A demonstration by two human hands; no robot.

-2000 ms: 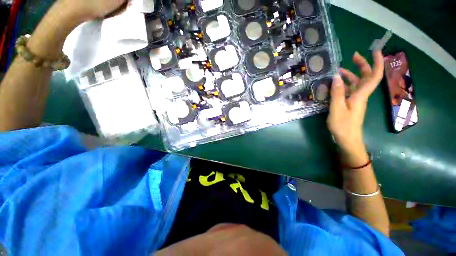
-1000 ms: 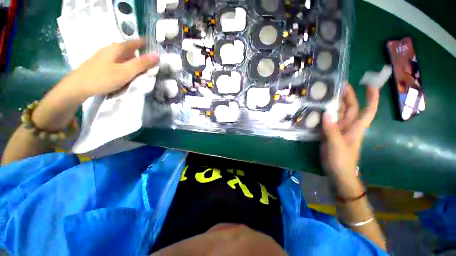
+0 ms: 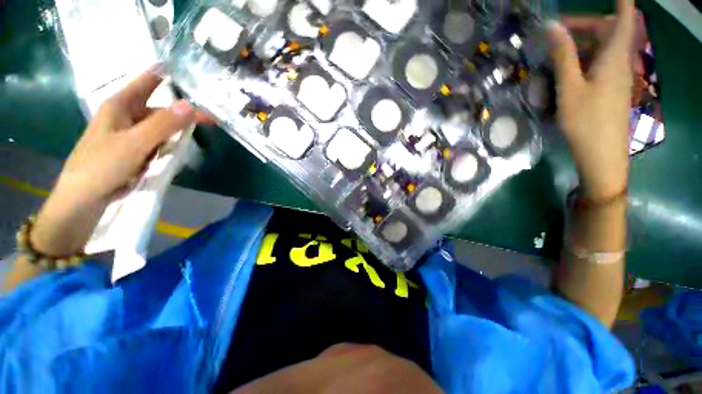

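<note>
A clear plastic tray lies turned at an angle, one corner towards my body. It holds rows of black rounded modules with pale discs; several carry white pads. Thin dark strips with orange spots lie between them. My left hand pinches a folded white sheet beside the tray's left edge; I cannot tell if its fingertips touch the tray. My right hand, blurred, is at the tray's right edge, thumb and a finger spread; whether it grips the tray is unclear.
A smartphone lies on the green bench, partly behind my right hand. White sheets and a strip with dark round dots lie at the upper left. The bench edge curves below the tray.
The tray has turned, its near corner moving towards my body. My left hand has moved down and left with the white sheet. My right hand has moved up and right, over the phone.
</note>
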